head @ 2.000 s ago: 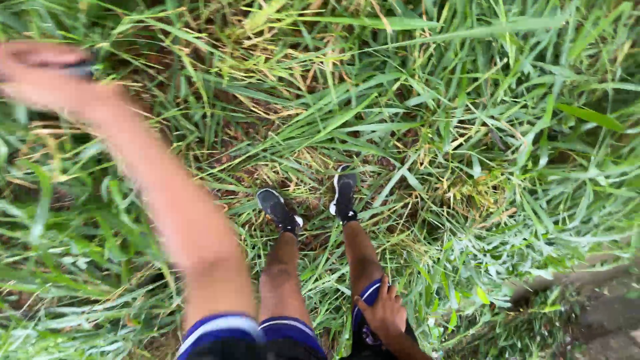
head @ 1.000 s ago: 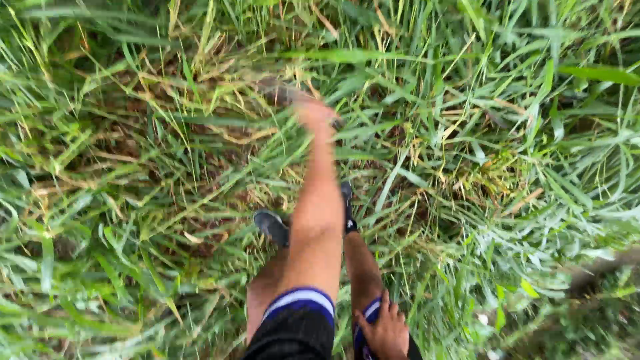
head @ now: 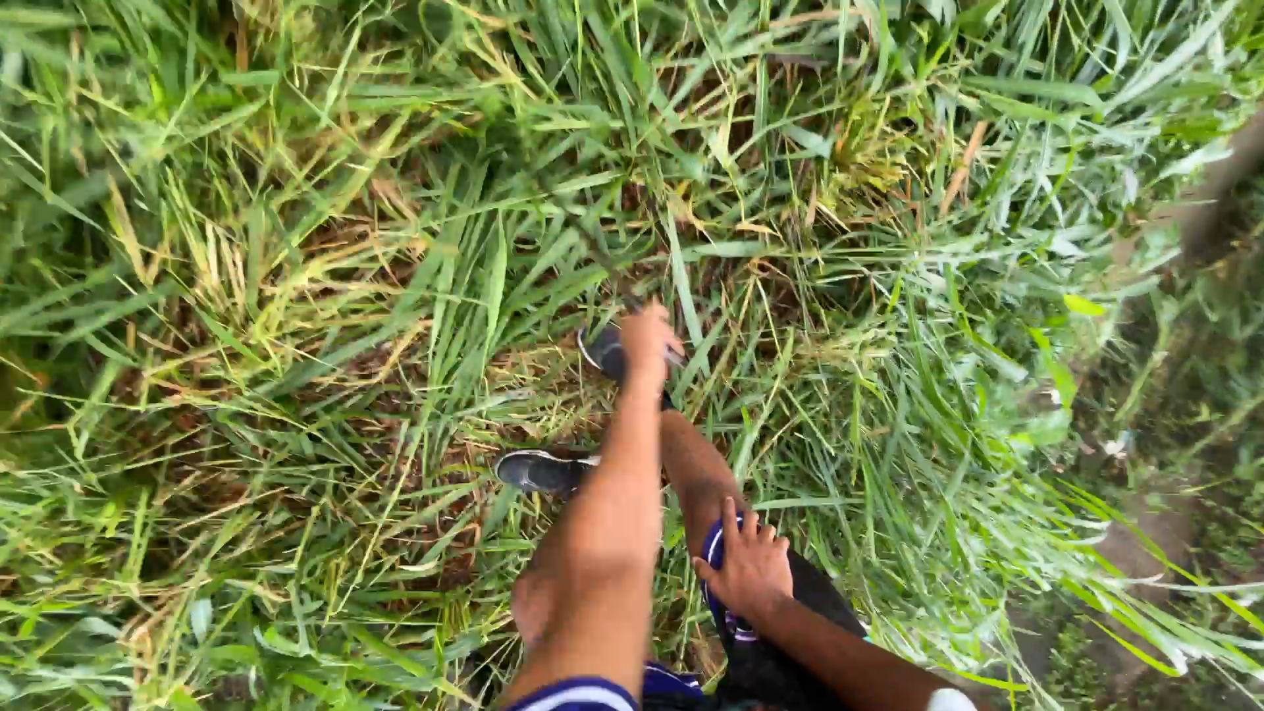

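My left hand [head: 647, 341] is closed around a dark, thin hand tool [head: 628, 294], over the farther shoe. The tool is blurred against the grass, so its full shape and kind cannot be told. My right hand [head: 746, 571] rests with spread fingers on my leg near the knee, over the blue-and-white hem of the dark shorts [head: 715, 553], holding nothing visible. Long green grass [head: 553, 247] surrounds both hands and feet, some of it flattened or yellowed.
Two dark shoes with pale soles, one [head: 538, 471] nearer and one [head: 600, 351] farther ahead, stand in the grass. Bare brown ground [head: 1145, 538] shows at the right, with a blurred dark, elongated thing [head: 1229, 193] above it. Dry, straw-coloured stalks [head: 237, 276] lie at the left.
My left hand with the tool has swung from the far left to a place over the farther shoe. My right hand stays on the leg. The feet are now placed differently.
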